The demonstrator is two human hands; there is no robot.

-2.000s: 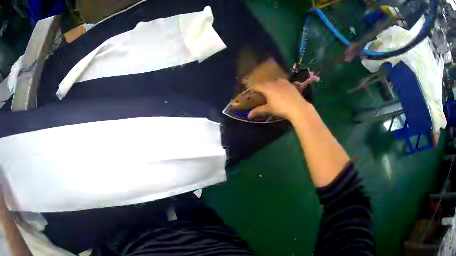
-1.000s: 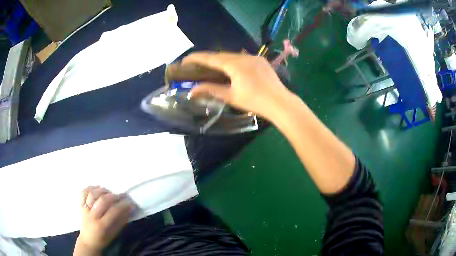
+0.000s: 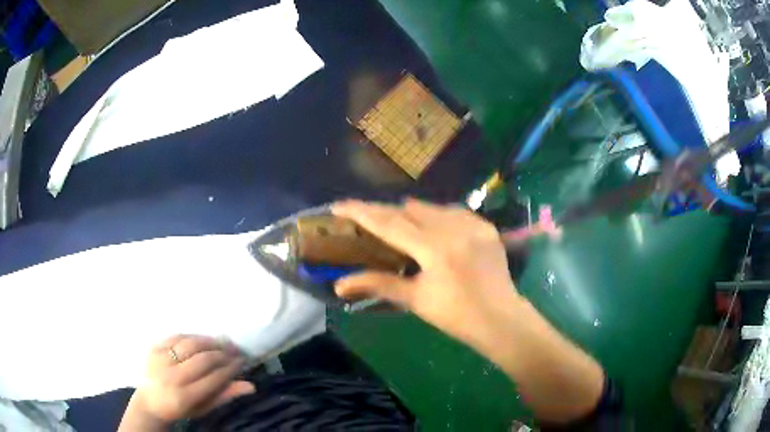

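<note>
A long white garment panel (image 3: 127, 312) lies flat on the dark padded pressing surface (image 3: 253, 169). My right hand (image 3: 439, 270) is shut on the brown handle of the steam iron (image 3: 291, 253), whose pointed sole lies over the panel's right end and points left. My left hand (image 3: 190, 375) is at the panel's near edge, fingers curled, a ring on one finger. Whether its fingertips pinch the cloth is not clear. A second white panel (image 3: 186, 80) lies farther back, narrowing to the left.
The brown square iron rest (image 3: 412, 126) sits bare at the board's right end. A blue hose (image 3: 650, 110) loops from the right, with a pink tie (image 3: 544, 221) near the iron. White cloth (image 3: 646, 38) hangs over a blue stand at upper right. A metal bar (image 3: 17, 126) stands at far left.
The iron has left its rest and moved left and nearer, onto the panel's right end, with my right hand on it. My left hand has come in from the left edge to the panel's near edge.
</note>
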